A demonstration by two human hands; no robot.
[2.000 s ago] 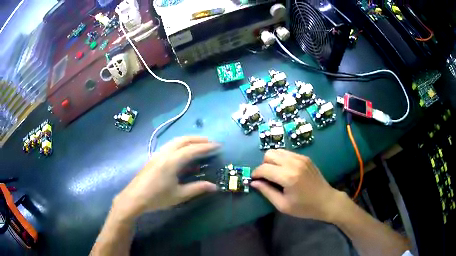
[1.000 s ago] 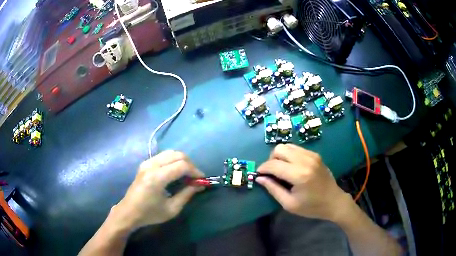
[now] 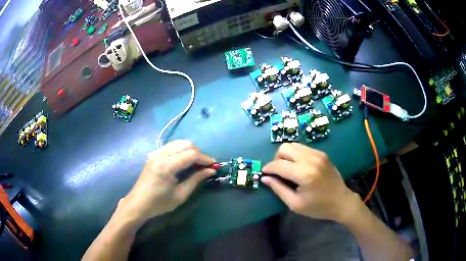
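A green power supply board lies component side up on the dark green mat near the front, between my hands. My left hand grips the alligator clips, one with a red sleeve. Their metal jaws point at the board's left edge and seem to touch it. The white cable runs to my left hand. My right hand holds a dark plug end at the board's right edge. Its fingers hide most of the plug.
Several boards stand grouped behind my right hand. One board lies flat side up; others lie left. The red USB tester with an orange cable is at right. The dark red test box, pale instrument and fan stand behind.
My left hand has brought the alligator clips from beside the board to its left edge. My right hand stays at the right edge. The view has shifted a little.
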